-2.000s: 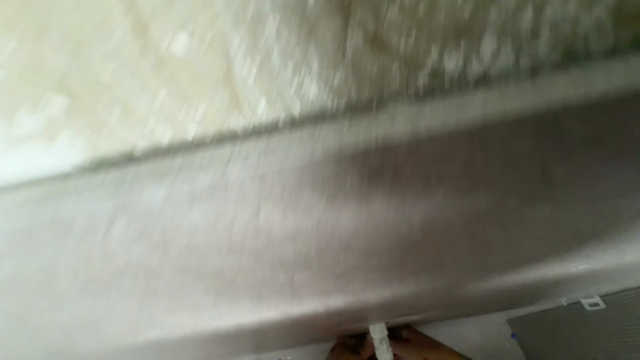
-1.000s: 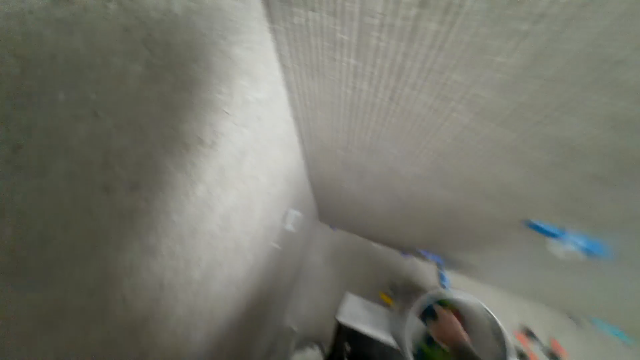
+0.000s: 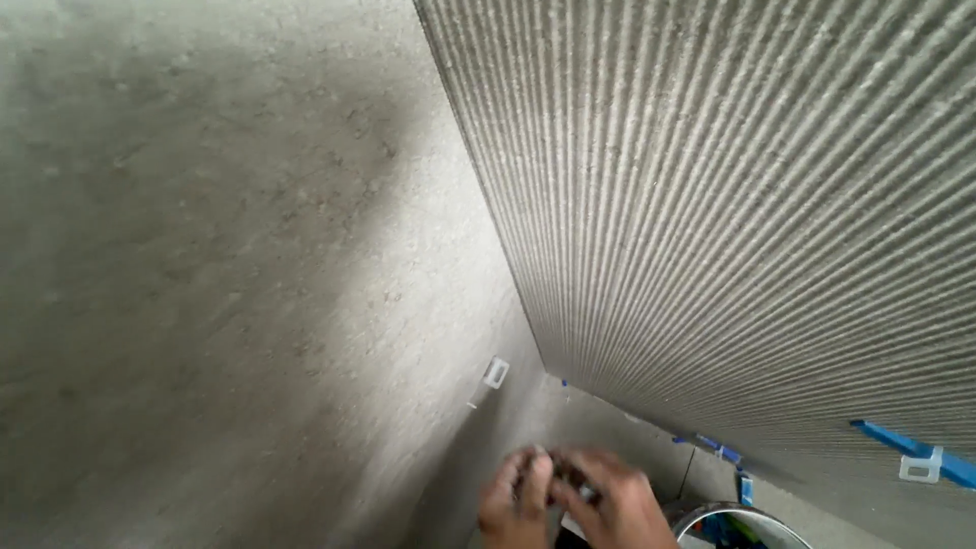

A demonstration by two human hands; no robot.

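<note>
Both of my hands are at the bottom centre, close together with the fingers bent. My left hand (image 3: 515, 499) and my right hand (image 3: 610, 496) meet around something small and dark, too blurred to name. A white plastic tile leveling clip (image 3: 496, 372) sticks out of the smooth grey wall tile (image 3: 305, 229), above my left hand. At the right, a blue wedge (image 3: 892, 438) passes through another white clip (image 3: 920, 467) at the ribbed grey wall tile (image 3: 686, 191). To the right of my right hand stands a round bucket (image 3: 740, 509) with blue and green pieces inside.
The smooth and ribbed walls meet in a corner that runs down to the centre. Several more blue wedges (image 3: 719, 447) lie along the lower edge of the ribbed wall. Grey tile (image 3: 610, 427) lies beyond my hands, with a dark joint line.
A hand was in the bucket one second ago; now both hands are together left of it. The view has swung from the pale surface of two seconds ago to this corner.
</note>
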